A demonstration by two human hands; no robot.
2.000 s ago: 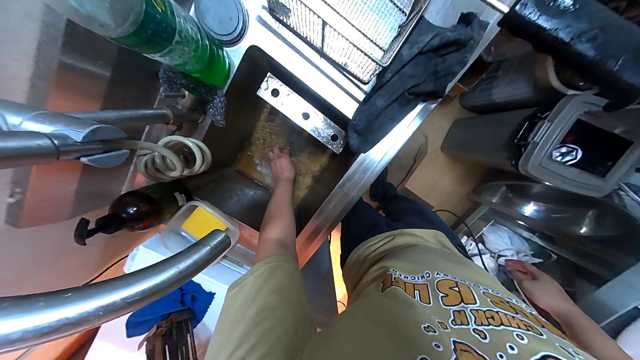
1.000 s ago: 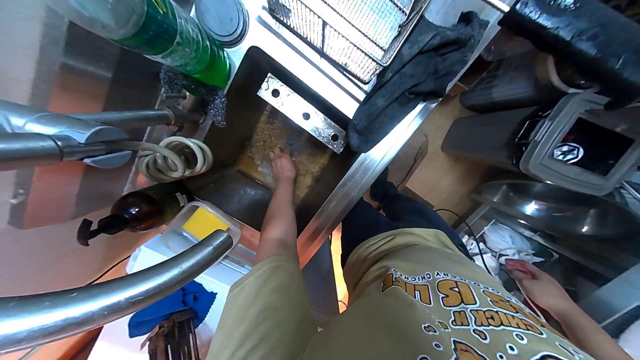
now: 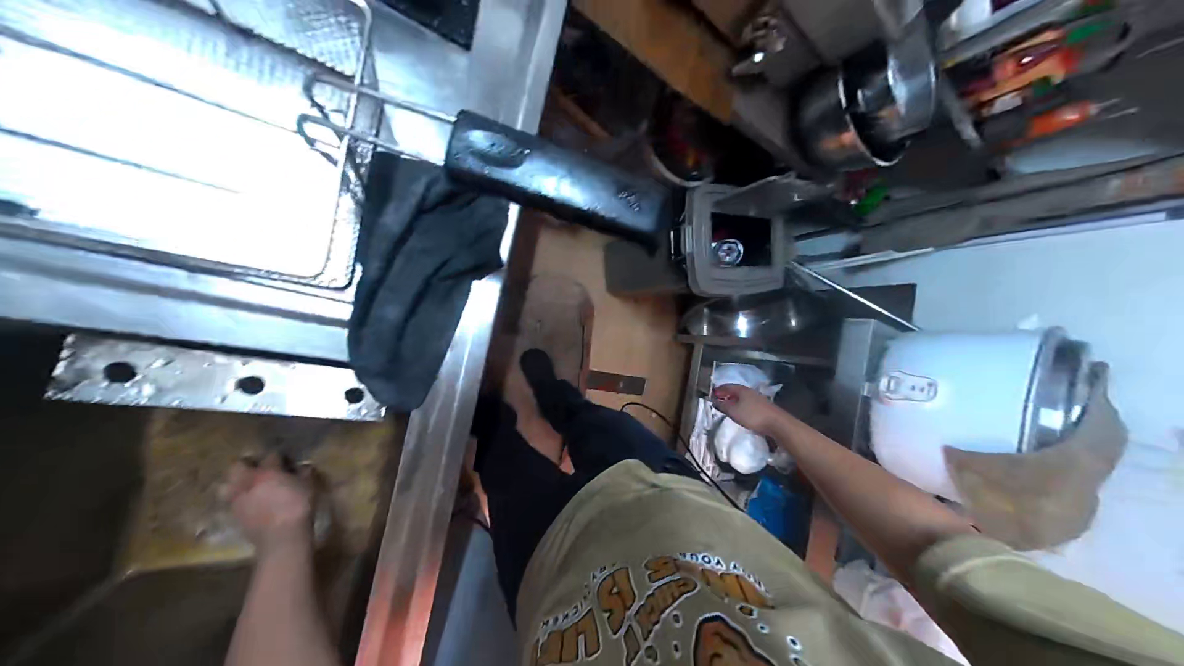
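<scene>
My left hand (image 3: 270, 504) is down in a dark metal sink (image 3: 65, 472), at a yellowish-brown mass (image 3: 180, 481) on its bottom. The hand is blurred, and whether its fingers grip anything is unclear. A perforated metal strip (image 3: 217, 379) spans the sink above that hand. My right hand (image 3: 743, 407) is out at my other side, beside white plastic bags (image 3: 742, 448) on a shelf; its fingers look bent, and a small reddish thing shows at their tips, too small to name.
A wire fry basket (image 3: 347, 185) with a black handle (image 3: 560, 176) lies on the steel counter. A dark cloth (image 3: 407, 277) hangs over the counter's edge. Beyond stand a lidded grey bin (image 3: 735, 240), a metal bowl (image 3: 745, 319) and a white rice cooker (image 3: 962, 398).
The view has swung toward my right side, bringing the rice cooker and shelves into sight. My left hand stays in the sink at the yellowish-brown mass.
</scene>
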